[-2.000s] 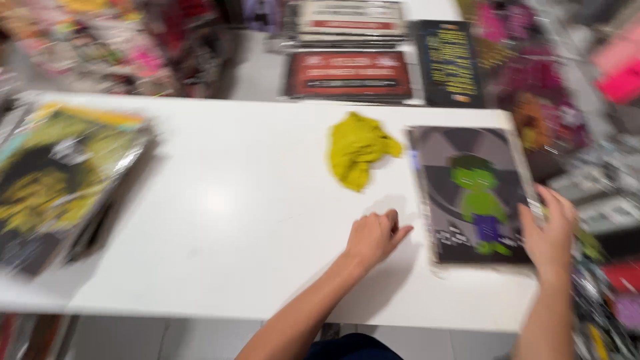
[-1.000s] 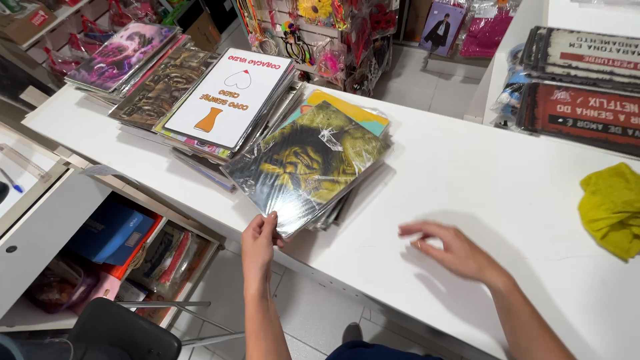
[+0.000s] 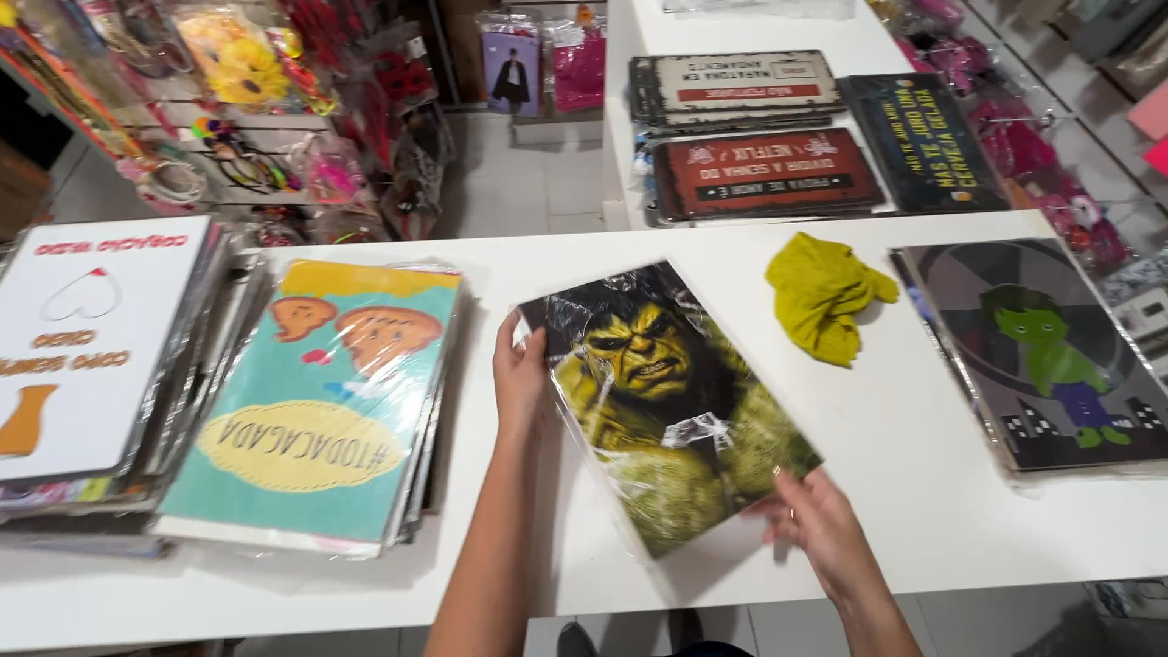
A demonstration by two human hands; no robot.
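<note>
A plastic-wrapped plaque with a green muscular comic figure (image 3: 652, 392) is held tilted over the white counter (image 3: 511, 575). My left hand (image 3: 520, 374) grips its upper left edge, and my right hand (image 3: 808, 516) pinches its lower right corner. Beyond the plaque, to the right, lies a crumpled yellow-green cloth (image 3: 821, 297). Farther right, a wrapped plaque with a small green cartoon figure (image 3: 1049, 356) tops a low stack. To the left, a teal wrapped plaque with lettering (image 3: 310, 411) lies on another stack.
A white lettered plaque (image 3: 87, 338) tops a stack at far left. Lettered signs in red (image 3: 766, 173), cream (image 3: 730, 87) and black (image 3: 926, 141) lie on a second counter behind. Racks of packaged accessories (image 3: 265, 119) stand at the back left.
The green-figure plaque has left the top of the left stack, showing the teal plaque beneath. My right hand, empty a second ago, now also holds it. The view has swung right.
</note>
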